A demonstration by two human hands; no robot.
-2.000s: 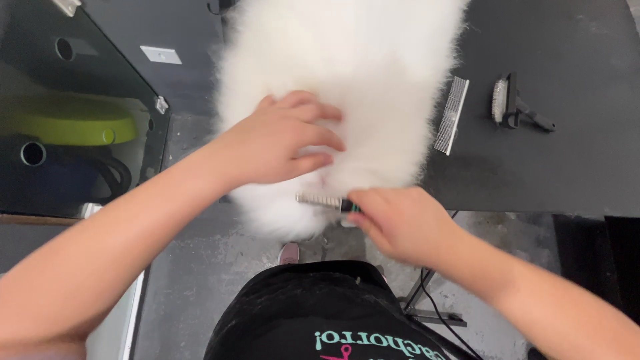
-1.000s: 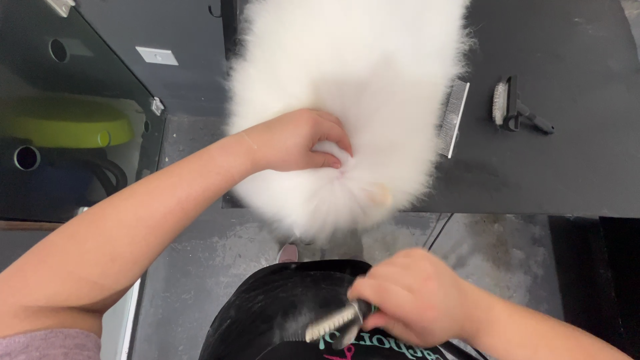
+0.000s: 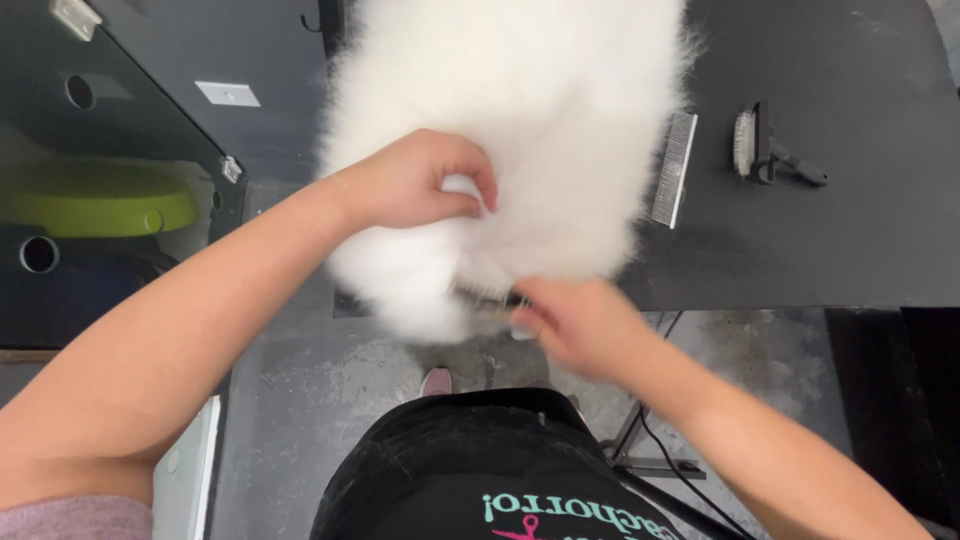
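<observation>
A fluffy white-coated animal (image 3: 525,82), likely a dog, stands or lies on the black grooming table; its head is out of view. My left hand (image 3: 435,180) pinches a tuft of its fur between thumb and fingers near the animal's near end. Below and to the right, my right hand (image 3: 577,322) grips the handle of a grooming comb or rake (image 3: 484,289), whose metal teeth are in the fur at the table's near edge. The tool and my right fingers are blurred by motion.
On the black table (image 3: 825,247), a metal comb (image 3: 675,171) lies right of the animal, with a slicker brush (image 3: 761,146) beyond it. A glass-fronted enclosure (image 3: 112,292) holding a green object (image 3: 90,199) stands at the left. A cable (image 3: 660,450) hangs below the table.
My right hand has moved up from in front of the apron, bringing the toothed tool back against the fur. My left hand still pinches the coat.
</observation>
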